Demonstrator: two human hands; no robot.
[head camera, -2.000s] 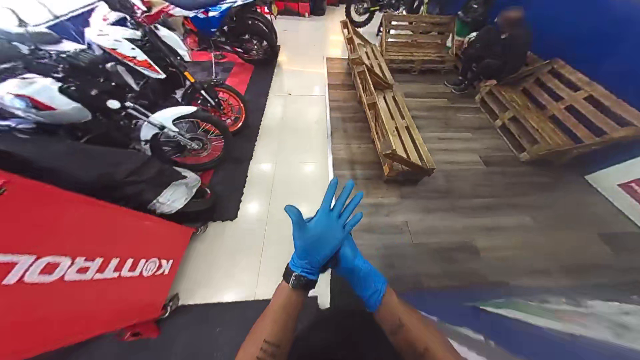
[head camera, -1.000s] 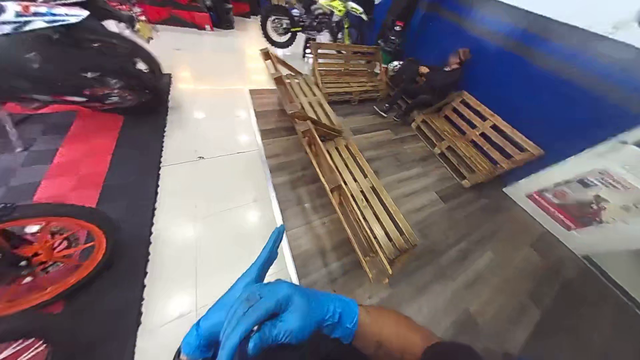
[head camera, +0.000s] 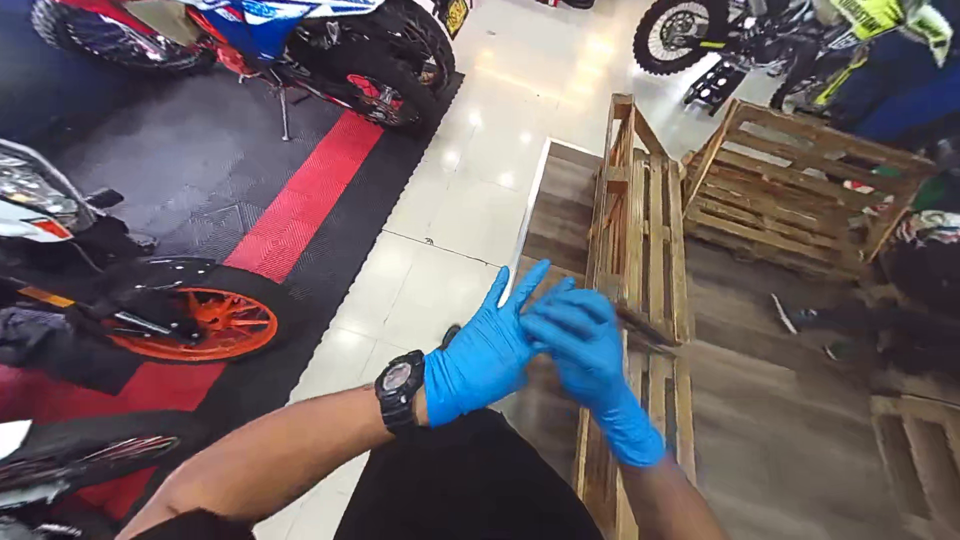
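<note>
My left hand (head camera: 484, 349) wears a blue disposable glove (head camera: 469, 375), with a black wristwatch (head camera: 399, 386) at its cuff. Two of its fingers stand up and apart, and no object shows in it. Right beside it, my right hand (head camera: 581, 345), in a matching blue glove (head camera: 630, 427), has bent fingers that meet the fingers of the left one. Whether those fingers grip the left glove is blurred. Both hands are over the edge between the pale tiles and the wood-look floor.
Motorcycles line the left, one with an orange wheel (head camera: 225, 322), on a black and red mat (head camera: 307, 195). Wooden pallet benches (head camera: 656, 232) stand at the right. A dirt bike (head camera: 795, 45) is beyond them. A seated person's dark-clad legs (head camera: 862, 322) show at the right edge.
Two seconds ago the hands were crossed, with the left fingers spread; now they are side by side with fingers touching. The view has moved along the tiled aisle.
</note>
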